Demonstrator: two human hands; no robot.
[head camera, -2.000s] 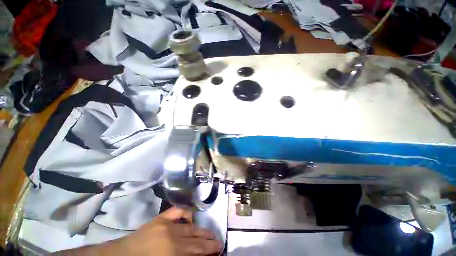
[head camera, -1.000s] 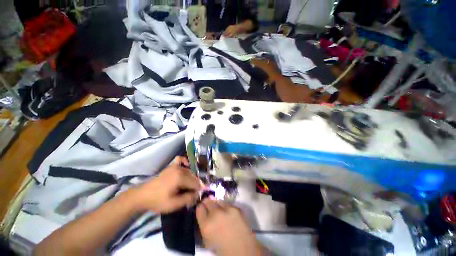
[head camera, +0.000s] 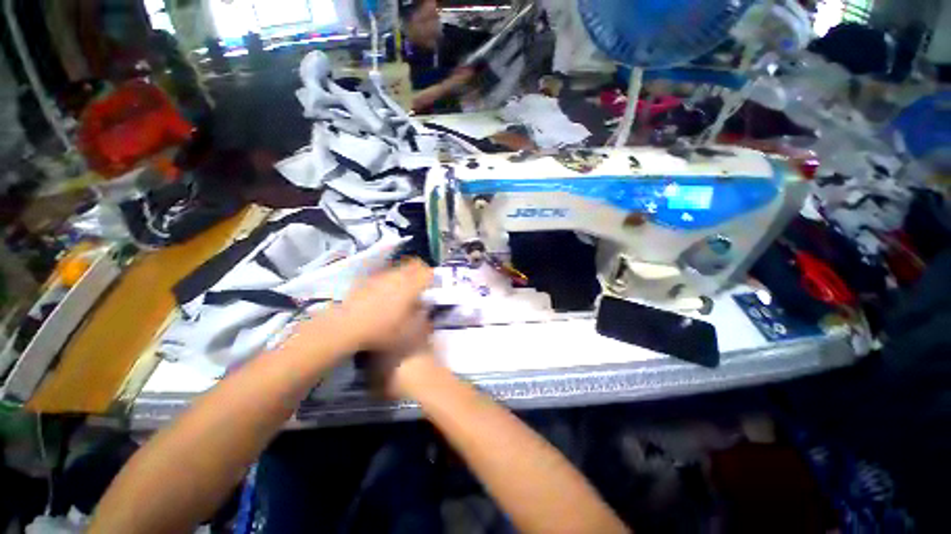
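The white sewing machine (head camera: 584, 198) with a blue stripe and "JACK" lettering stands on the white table. Its lit needle area (head camera: 474, 276) is just right of my hands. My left hand (head camera: 391, 302) is blurred, left of the needle. My right hand (head camera: 405, 349) is partly hidden below and behind it; the two touch or overlap. A dark cloth edge shows under my hands, but the blur hides whether either hand grips it. Pale grey and black garment panels (head camera: 297, 256) lie heaped left of and behind the needle.
A black smartphone (head camera: 657, 331) lies on the white table (head camera: 584, 365) at right. An orange-brown surface (head camera: 136, 323) is at left. A blue fan (head camera: 662, 26) stands behind the machine. A person (head camera: 433, 52) sits across at the back.
The view has pulled back and up, showing the whole machine and table front. Both hands have come closer together; they were at the needle a second ago, and now are slightly left of it.
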